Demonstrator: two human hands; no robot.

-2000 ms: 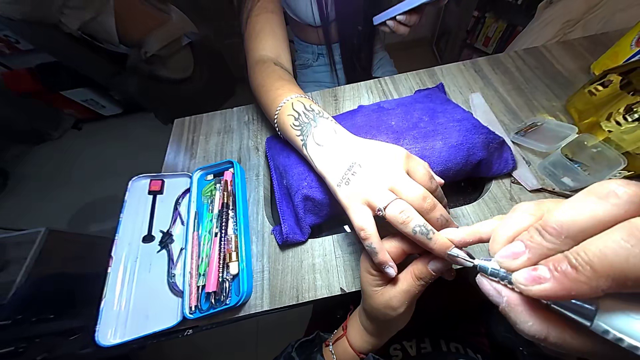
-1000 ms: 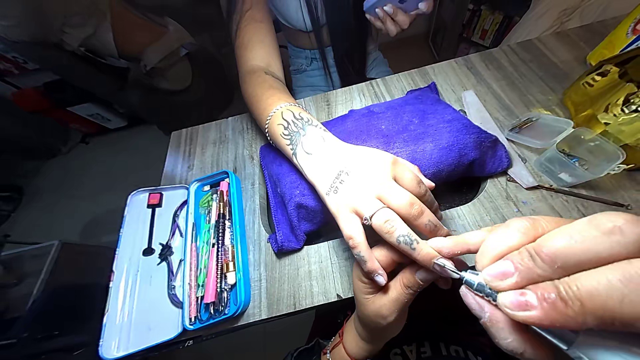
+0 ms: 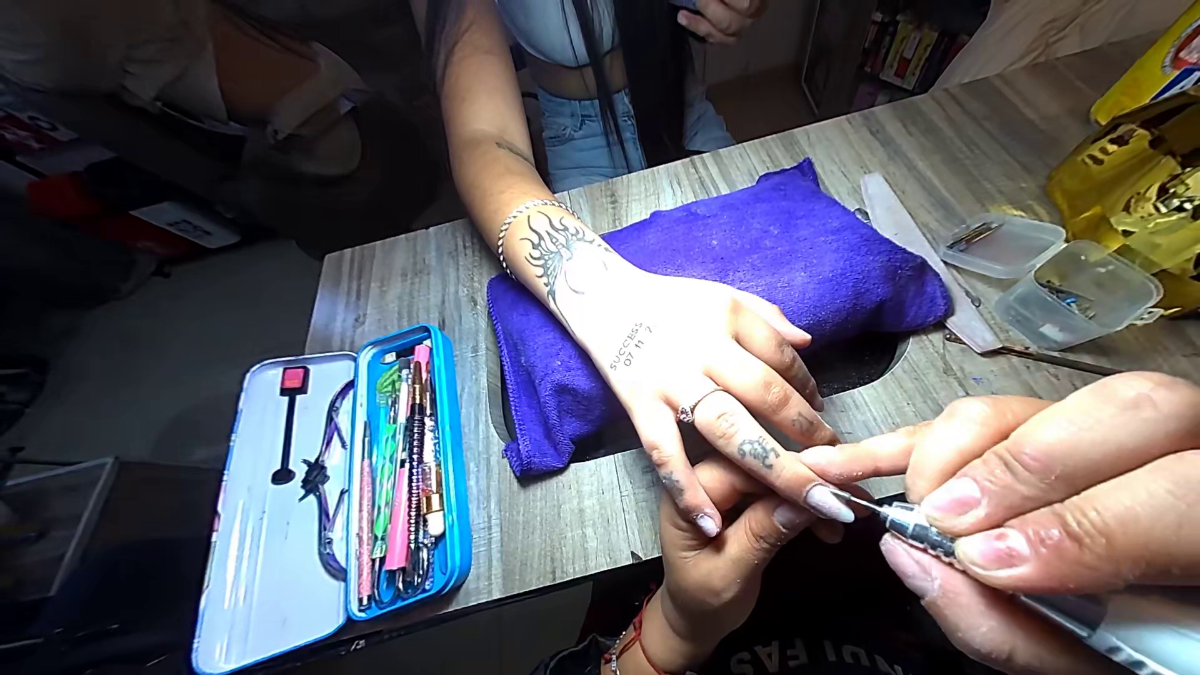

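Note:
My right hand [image 3: 1059, 478] grips an electric nail drill handpiece [image 3: 923, 532], its thin bit touching or very near the base of a pale, pointed fingernail [image 3: 830, 503] of the other person. My left hand [image 3: 727, 553], with a red string bracelet at its wrist, holds that finger from below. The other person's tattooed hand [image 3: 694, 347] lies palm down over a purple towel-wrapped cushion [image 3: 741, 244], wearing a ring [image 3: 686, 412] and a twisted bracelet [image 3: 511, 225]. Dust hides the nail's exact finish.
An open blue tin [image 3: 459, 525] with brushes and pens stands at the left table edge. A nail file [image 3: 923, 258], a small lidded plastic box of bits [image 3: 1078, 300], a slim metal tool [image 3: 1050, 359] and a yellow bag [image 3: 1116, 178] lie right. Below the cushion is a table cutout [image 3: 844, 361].
The drill bit has shifted from the nail's tip area toward its cuticle side. The other person's far hand, holding a phone-like object, has moved higher, toward the frame's top edge.

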